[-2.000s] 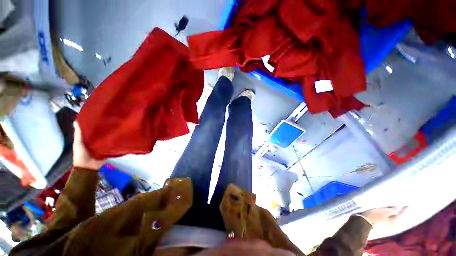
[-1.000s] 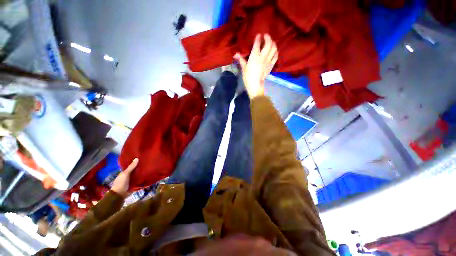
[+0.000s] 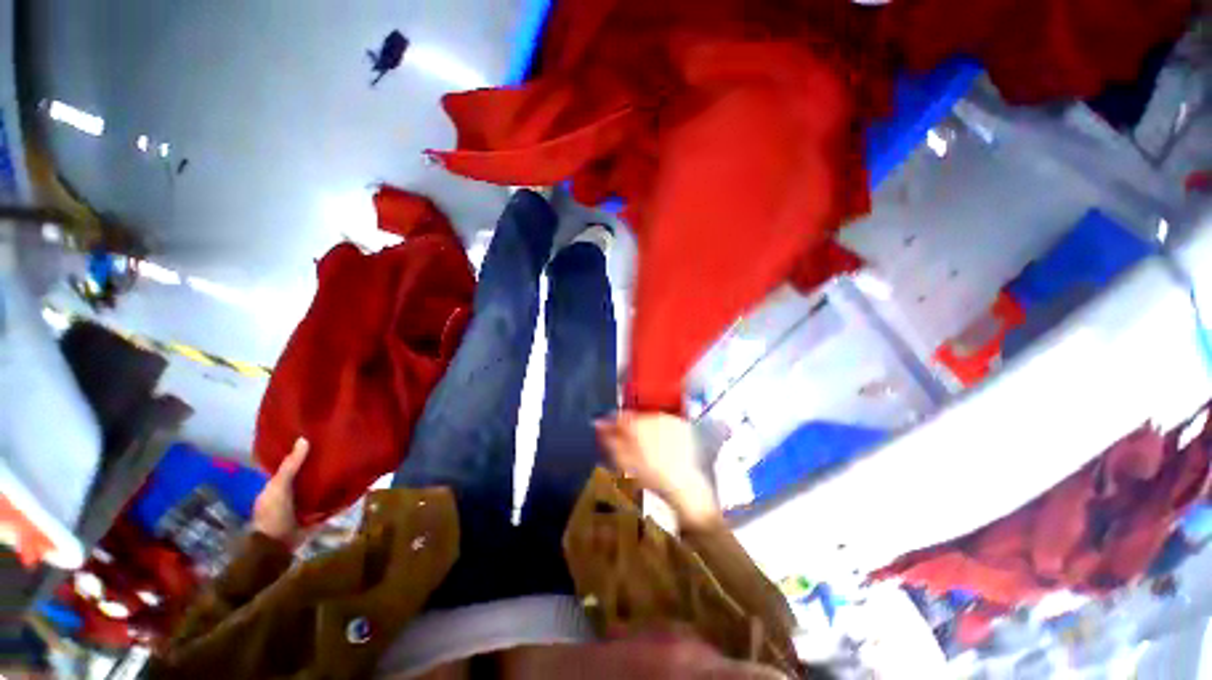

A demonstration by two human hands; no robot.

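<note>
My left hand (image 3: 281,493) holds the lower edge of a dark red garment piece (image 3: 359,352), which hangs beside my left leg. My right hand (image 3: 658,456) grips the near end of a brighter red piece (image 3: 724,199) and stretches it from the red pile (image 3: 585,47) in the blue crate (image 3: 920,106) towards my lap. The right hand is slightly blurred. The far end of the stretched piece merges with the pile, so where it ends is hidden.
A white table (image 3: 1063,359) curves along the right, with red cloth (image 3: 1050,531) beyond it. Blue bins (image 3: 1083,272) and a red plastic item (image 3: 981,343) lie past the table. My legs are in the middle. A dark scrap (image 3: 388,55) lies on the grey floor.
My right hand has gone from the crate pile back to my lap, pulling a red piece with it. My left hand still holds its piece. The view has shifted.
</note>
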